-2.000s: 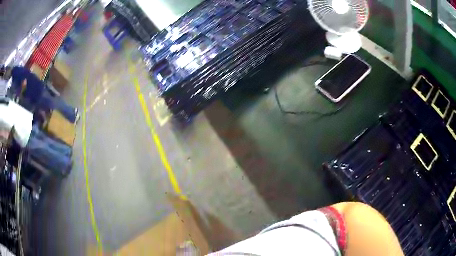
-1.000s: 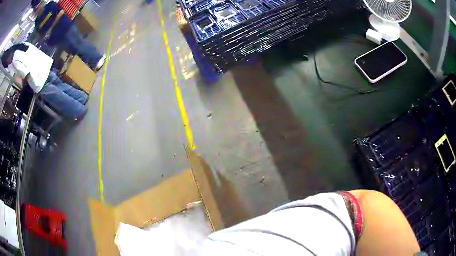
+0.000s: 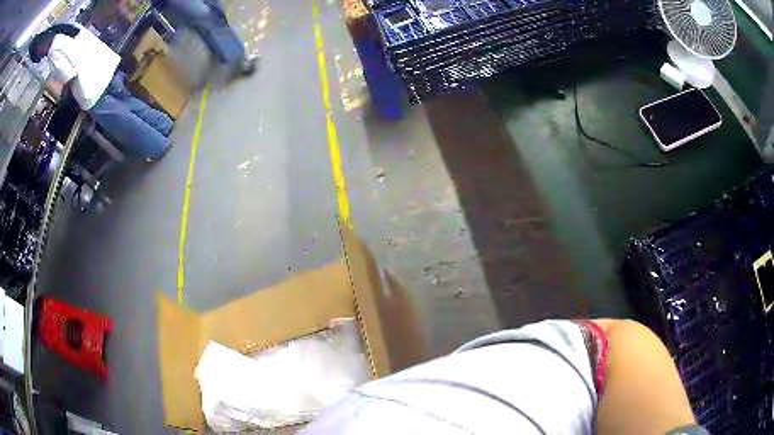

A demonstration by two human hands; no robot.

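Neither of my hands is in the picture. One of my arms shows at the bottom right, with a white sleeve (image 3: 509, 374), a red cuff and a bare stretch of arm (image 3: 641, 370). The lower edge cuts it off at a greyish band. The glossy dark tray (image 3: 704, 314) lies beside the arm at the right edge, with ribbed pockets. One small framed part (image 3: 765, 280) with a pale gold border is partly in view on it.
An open carton (image 3: 272, 306) with a white plastic liner (image 3: 280, 386) stands on the floor. A tray stack (image 3: 501, 42), white fan (image 3: 700, 30), white-edged phone-like device (image 3: 681, 119) and cable (image 3: 594, 140) are above. A red stool (image 3: 76, 336) and two people are left.
The view has swung left and down. The carton and red stool have come into view, while the tray has slid toward the right edge with fewer framed parts showing. A person's legs have shifted at the upper left.
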